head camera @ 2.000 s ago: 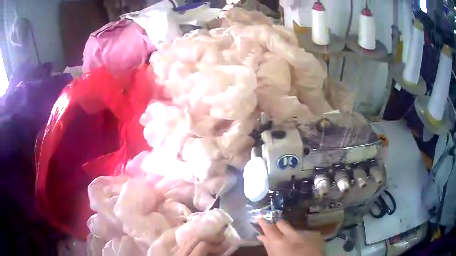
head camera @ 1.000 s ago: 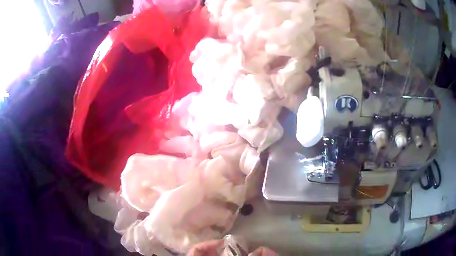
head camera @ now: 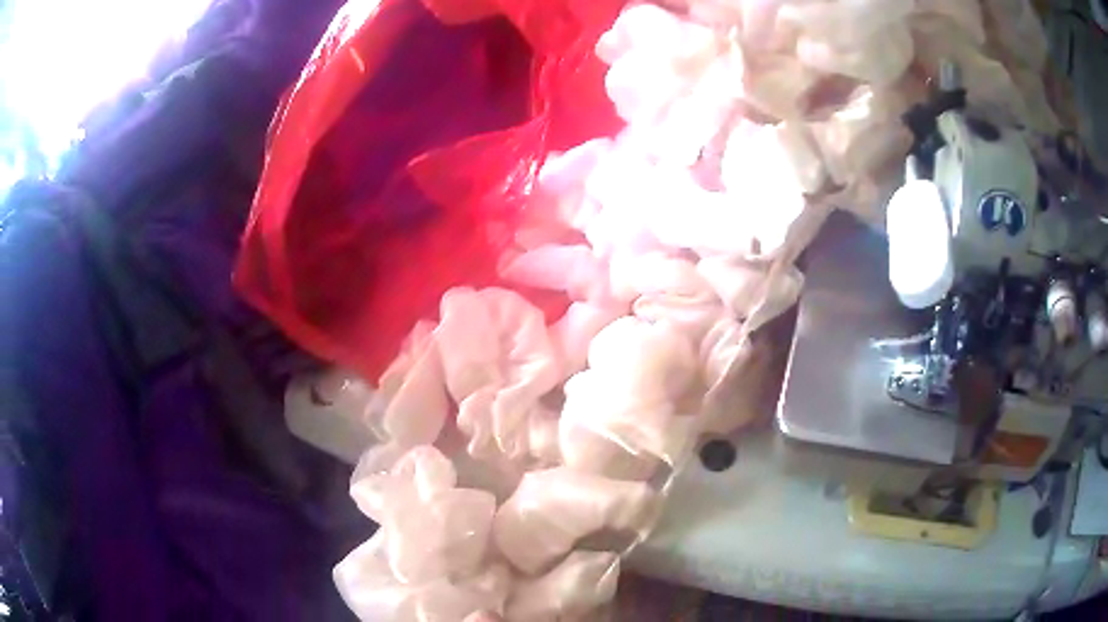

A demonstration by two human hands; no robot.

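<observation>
Pale pink, puffed fabric pieces (head camera: 632, 377) lie in a heap left of the overlock machine (head camera: 990, 219) and run down over the table's front edge. The overlock machine's flat grey cloth plate (head camera: 851, 352) has no fabric on it. The presser foot area (head camera: 914, 374) is small and shiny at the plate's right. A white oval part (head camera: 920, 243) hangs at the left of the machine head. Neither of my hands is in the picture.
An open red plastic bag (head camera: 365, 219) stands left of the heap. Purple and dark cloth (head camera: 134, 365) fills the left side. The whitish machine table (head camera: 753, 522) curves along the front. Bright light comes from the upper left.
The view has swung left and down, so the machine sits further right. My hands, at the machine and fabric before, then at the bottom edge, have left the picture. The plate is uncovered.
</observation>
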